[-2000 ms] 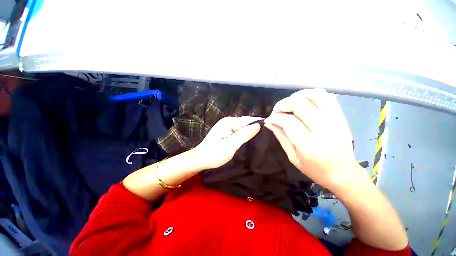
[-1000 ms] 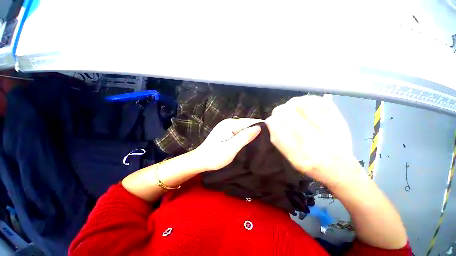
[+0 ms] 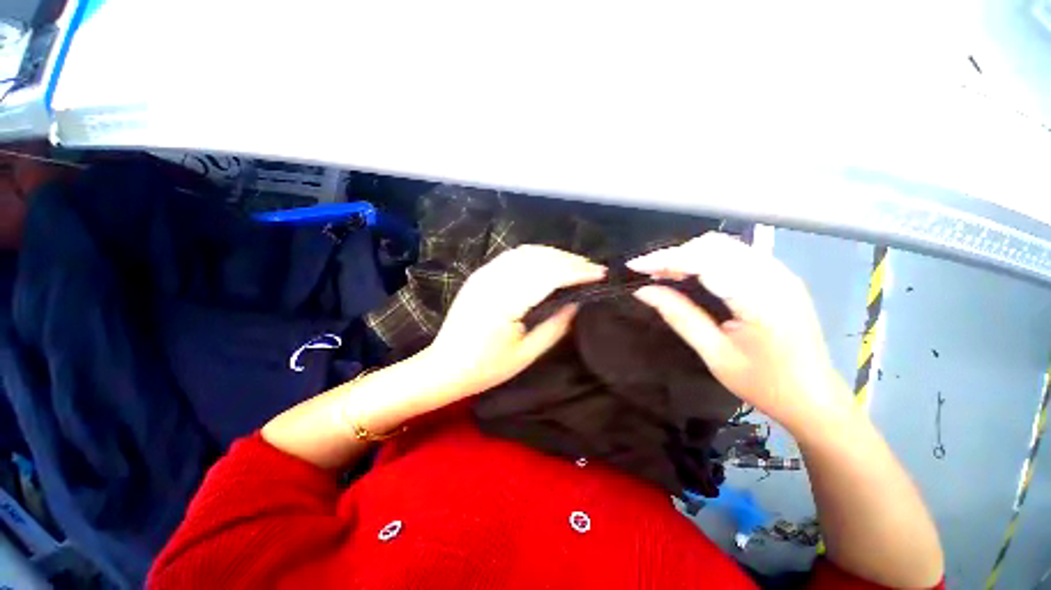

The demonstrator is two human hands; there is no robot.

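Observation:
Dark brown-black cloth (image 3: 628, 369) lies bunched over the lap below the table edge. My left hand (image 3: 504, 314) pinches its raised edge from the left, thumb below and fingers above. My right hand (image 3: 743, 323) pinches the same edge from the right, thumb and fingers around a dark fold. The edge spans the short gap between my fingertips. Plaid cloth (image 3: 444, 259) with thin pale lines is bunched behind the plain cloth, under the table edge. Whether a small tool is in my right hand cannot be seen.
The white table (image 3: 461, 92) crosses the top, with a ruler strip (image 3: 962, 228) on its edge. A navy heap (image 3: 219, 346) and a blue bar (image 3: 311, 214) are at left. Dark scraps (image 3: 755, 444) and striped floor tape (image 3: 872, 323) are at right.
My hands have opened up from the close pinch; my left palm and fingers have shifted left. My right thumb and fingers now show apart around the cloth, with more of the edge visible between the hands.

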